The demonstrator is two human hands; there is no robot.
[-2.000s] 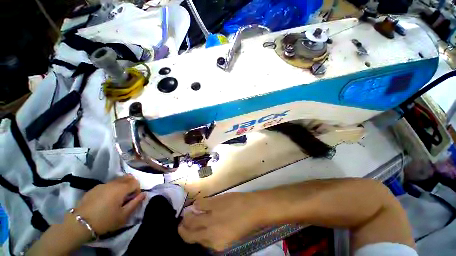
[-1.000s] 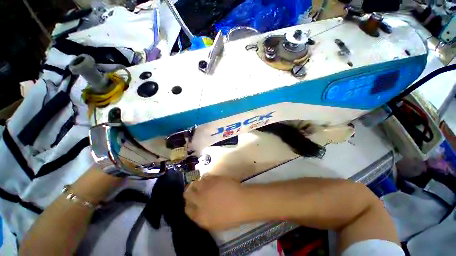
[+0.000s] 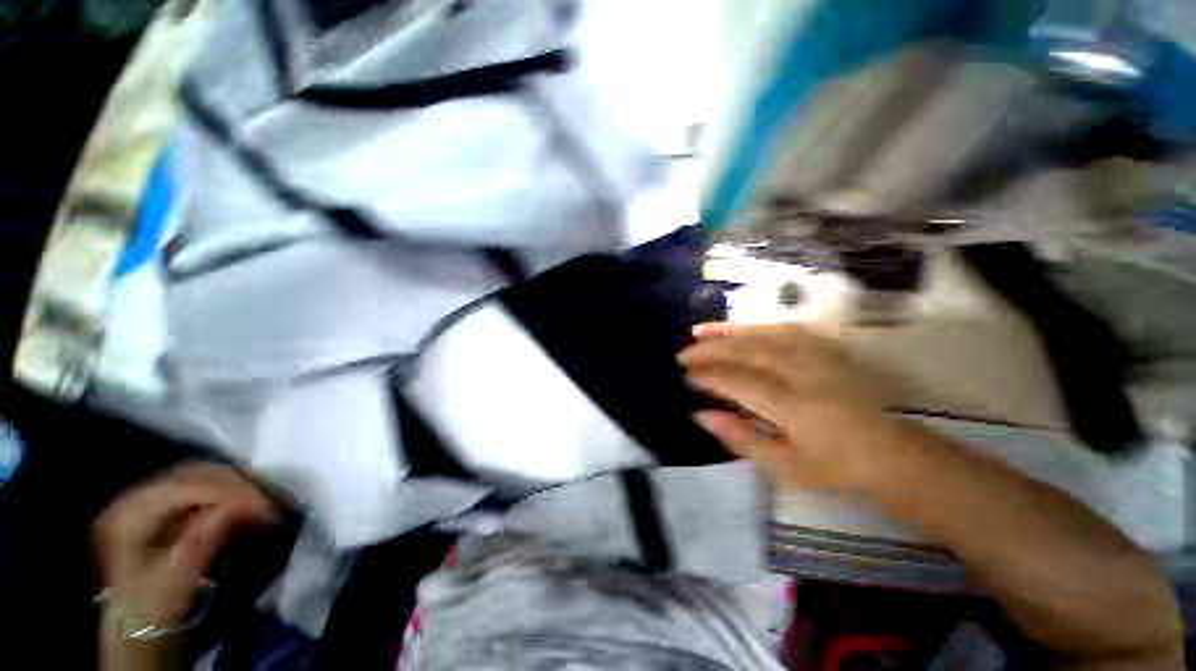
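Note:
The frame is blurred. A black fabric panel (image 3: 603, 341) lies left of the needle area of the sewing machine (image 3: 839, 249), joined to or touching light grey panels (image 3: 367, 171) with black stripes. My right hand (image 3: 780, 400) rests at the black panel's right edge, just below the needle area, fingers spread and pointing left. My left hand (image 3: 184, 524) is at the lower left, fingers curled, beside dark cloth; whether it grips that cloth is unclear.
A black tuft (image 3: 1062, 341) lies on the machine bed at the right. The ruler-marked table edge (image 3: 866, 557) runs below my right forearm. Grey patterned cloth (image 3: 577, 610) shows at the bottom centre. A pale curved edge (image 3: 99, 210) is at the far left.
The view has swung left and closer, so the machine sits at the right. My left hand has moved from beside the needle to the lower left. My right hand's fingers have opened out.

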